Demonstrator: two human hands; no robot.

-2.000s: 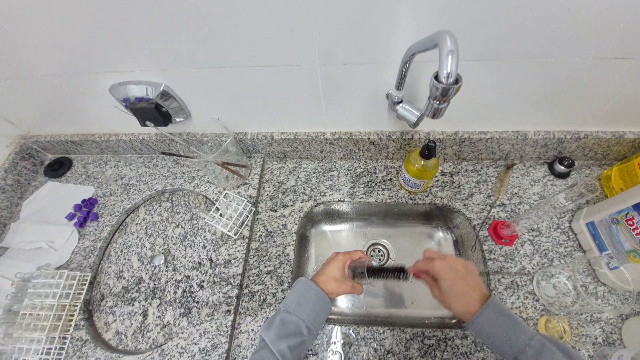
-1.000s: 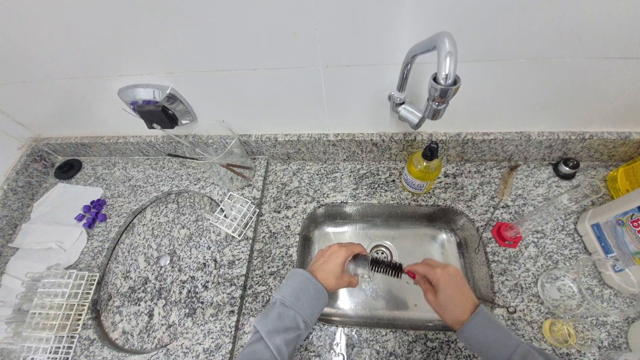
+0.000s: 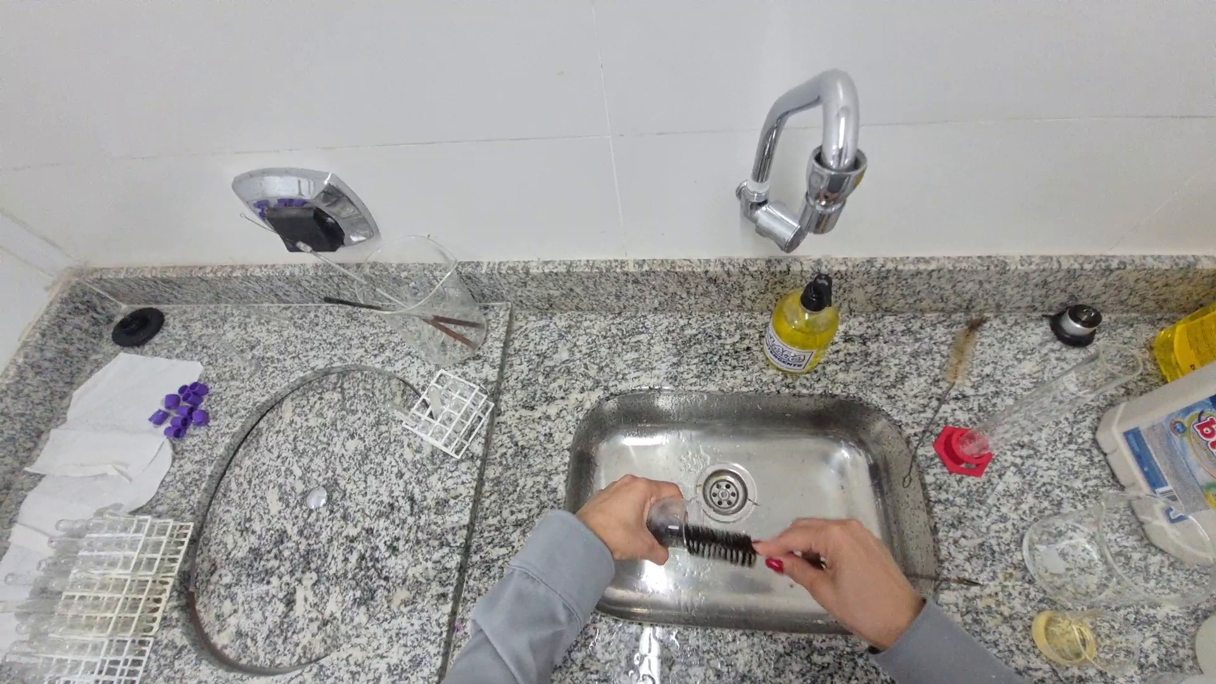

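Note:
Over the stainless steel sink (image 3: 760,456), my left hand (image 3: 629,521) grips a small clear glass vessel (image 3: 668,522) lying sideways, its mouth toward the right. My right hand (image 3: 841,568) pinches the end of a black-bristled cleaning brush (image 3: 720,545); the brush's far end meets the vessel's mouth, and most of the bristles show outside it. Something small and red shows at the right fingertips. The drain (image 3: 726,491) lies just behind the hands. Behind the sink stands a pump bottle of yellow liquid (image 3: 802,328), below the chrome faucet (image 3: 807,161).
Left are a test tube rack (image 3: 123,598), purple caps (image 3: 180,408) on paper towels (image 3: 104,456), a small white rack (image 3: 449,413) and a glass beaker (image 3: 432,313). Right are a glass cylinder (image 3: 1045,399) with a red base, a beaker (image 3: 1073,560) and a large plastic jug (image 3: 1168,456).
Both hands stay over the sink with the vessel and brush. The brush has shifted slightly relative to the vessel's mouth.

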